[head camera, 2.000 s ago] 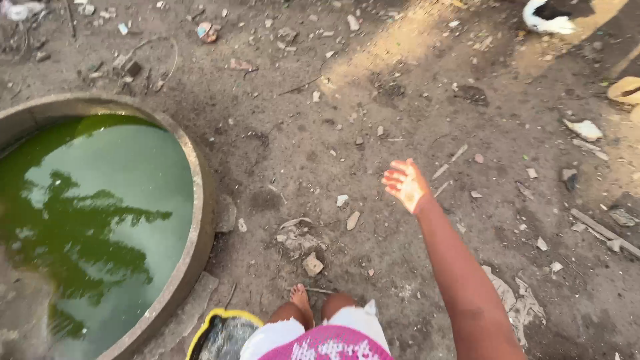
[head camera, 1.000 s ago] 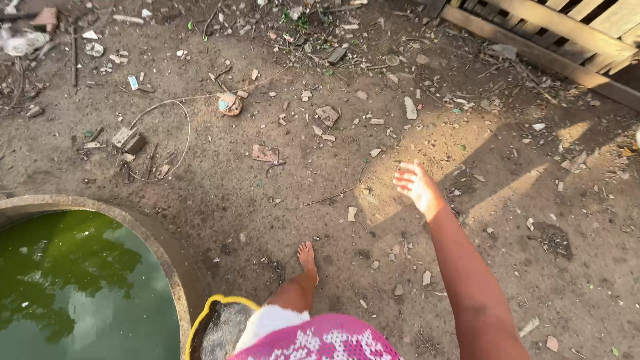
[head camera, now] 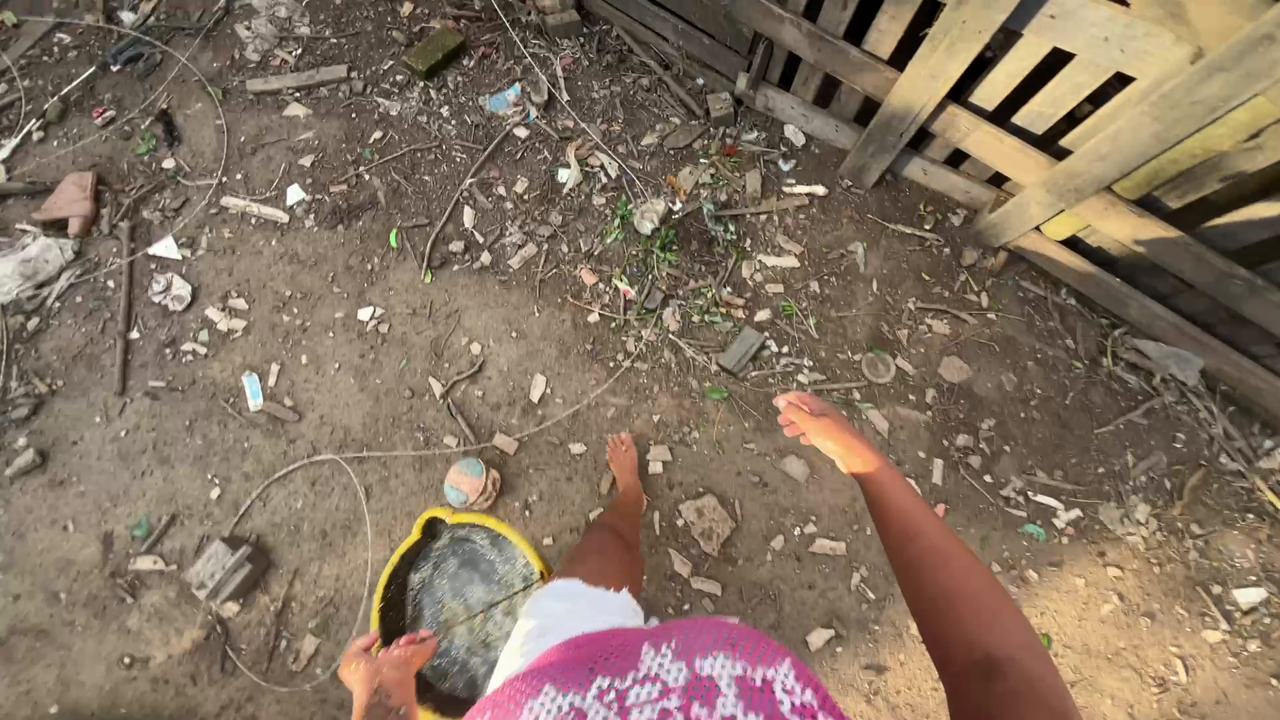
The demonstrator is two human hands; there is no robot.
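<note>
A black basin with a yellow rim [head camera: 512,537] is at my left side, with what looks like liquid in it. My left hand [head camera: 387,672] grips its left rim, the fingers reaching over the edge; the wrist is cut off by the frame. My right hand [head camera: 825,430] is held out over the ground at the right, its fingers loosely bent and nothing in it. One bare foot [head camera: 622,462] shows in front of the white shorts, just right of the basin. The other foot is hidden.
A slatted wooden fence [head camera: 1000,150] runs along the upper right. Dirt ground carries broken tile, sticks and litter. A worn ball-like object [head camera: 471,484] lies just beyond the basin, and a block [head camera: 226,570] lies left of it. A thin looped wire [head camera: 420,453] crosses the ground.
I have moved forward over the ground, and the basin has come along at my left side. The round concrete tank of green water has left view; more of the fence shows. My left hand has come into view.
</note>
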